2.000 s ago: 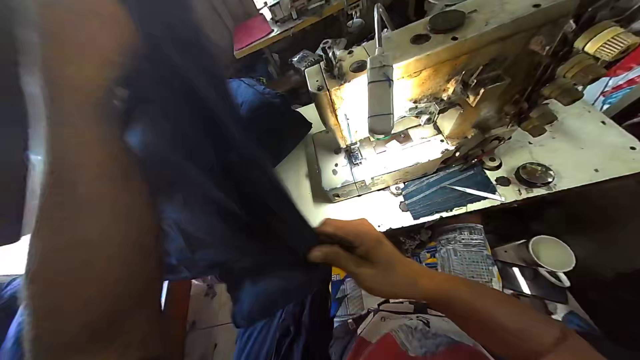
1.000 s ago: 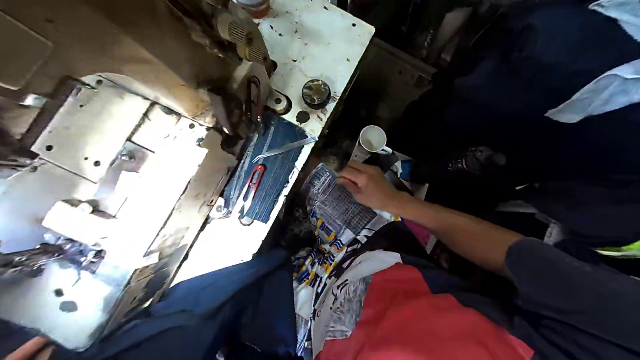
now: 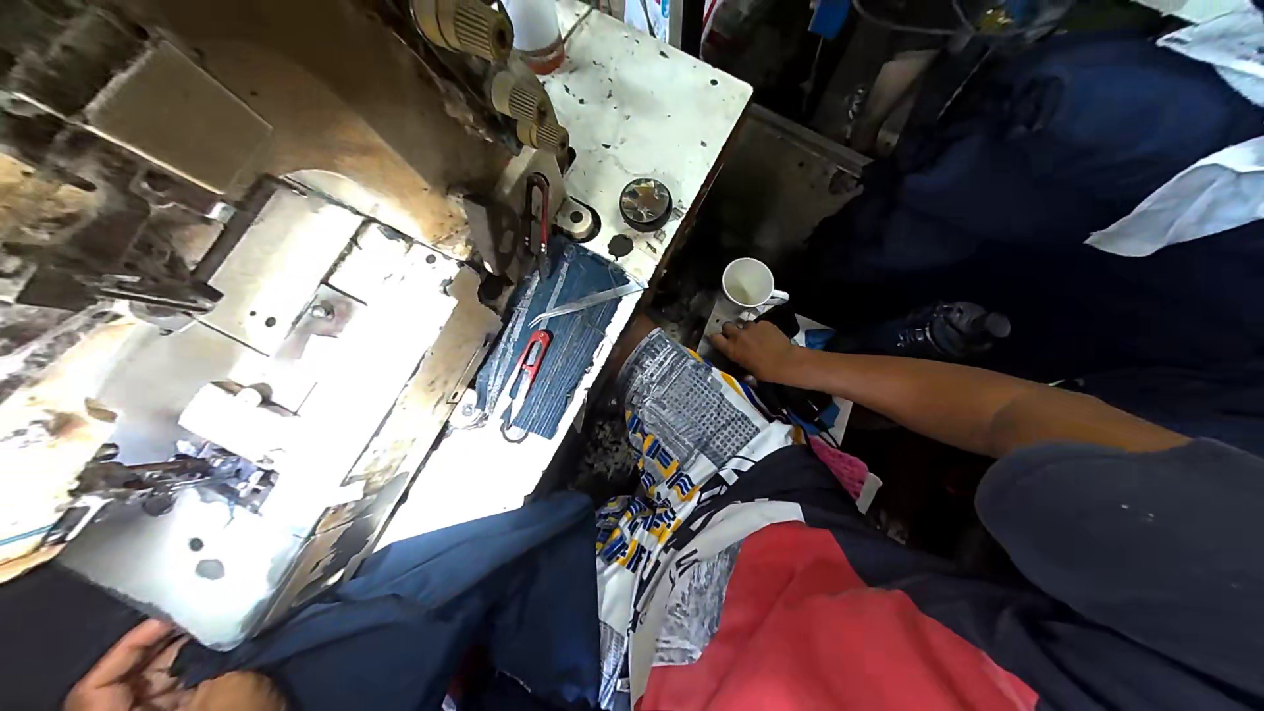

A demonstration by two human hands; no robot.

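Observation:
My right hand (image 3: 755, 348) reaches down beside my knee, just below a white mug (image 3: 749, 283); its fingers are over dark items on a low surface, and whether it grips anything cannot be told. My left hand (image 3: 168, 671) is at the bottom left edge, partly cut off, at the dark blue fabric (image 3: 474, 592) by the corner of the sewing machine bed (image 3: 188, 573). The fabric hangs over the front edge of the machine table. Its fingers are partly hidden.
On the white table (image 3: 632, 109) lie a denim piece (image 3: 568, 365), tweezers (image 3: 586, 305), red-handled thread snips (image 3: 529, 363) and a round metal-topped object (image 3: 646, 203). Tension knobs (image 3: 464, 28) stand at the machine's side. Dark blue cloth (image 3: 997, 178) is piled at the right.
The view has swung far to the right. My right hand has left the dark blue fabric it held two seconds ago and is down near the mug. The fabric is lower, at the table edge.

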